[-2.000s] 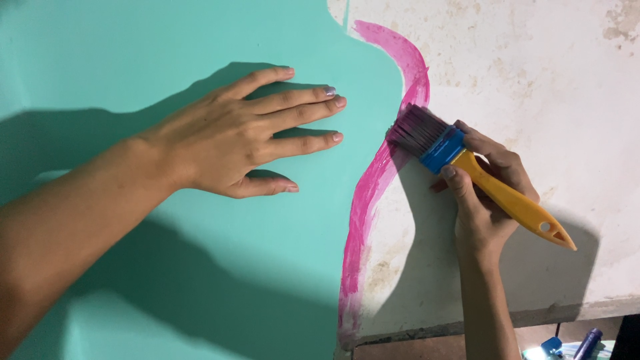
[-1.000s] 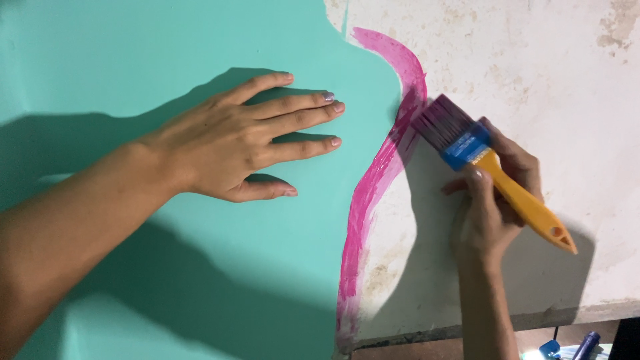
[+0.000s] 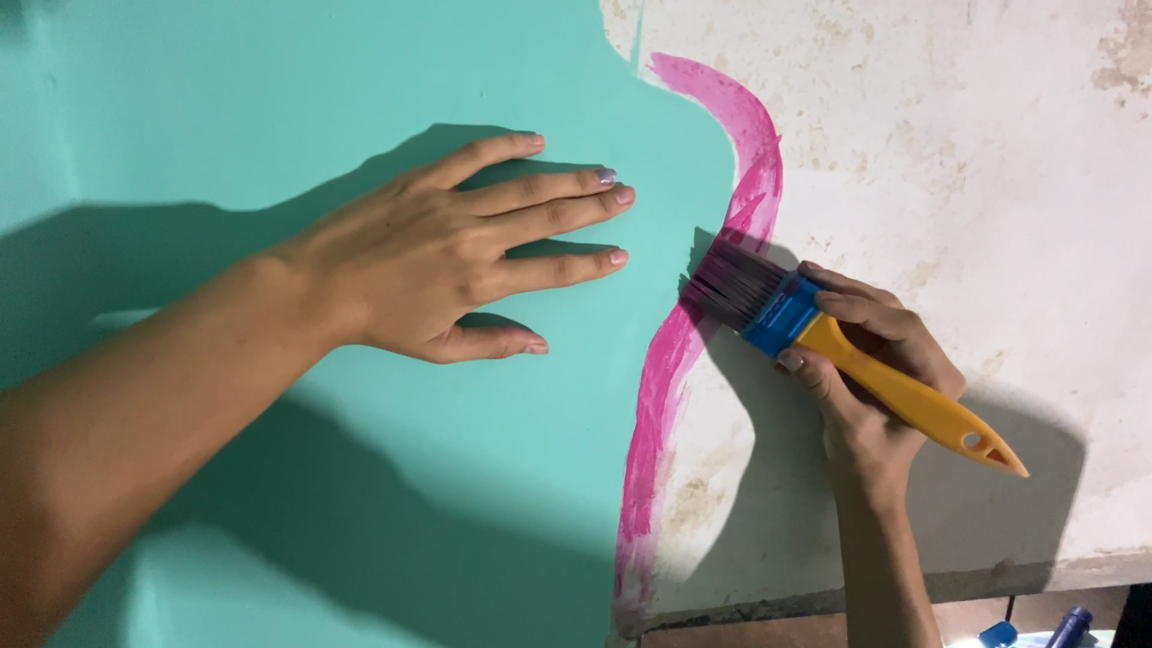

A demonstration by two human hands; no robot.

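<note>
My left hand (image 3: 468, 243) rests palm down on the turquoise painted part of the wall (image 3: 504, 486), its fingers spread and nothing in them. My right hand (image 3: 877, 369) grips a wide paintbrush (image 3: 783, 310) by its yellow handle and blue ferrule. The dark bristles lie over a pink paint band (image 3: 751, 117), just right of the turquoise edge. This band curves along the border between the turquoise and the stained white surface (image 3: 945, 180). Part of the pink is hidden under the bristles.
A grey strip (image 3: 990, 576) runs along the wall's lower edge, with tiles (image 3: 738, 634) below it. At the bottom right lie a blue cap (image 3: 998, 634) and a dark blue tube-shaped thing (image 3: 1069, 627). Shadows of both arms fall on the wall.
Since one second ago, my right hand has brought the brush left and down, from the white surface beside the pink band back onto it. My left hand has stayed in place.
</note>
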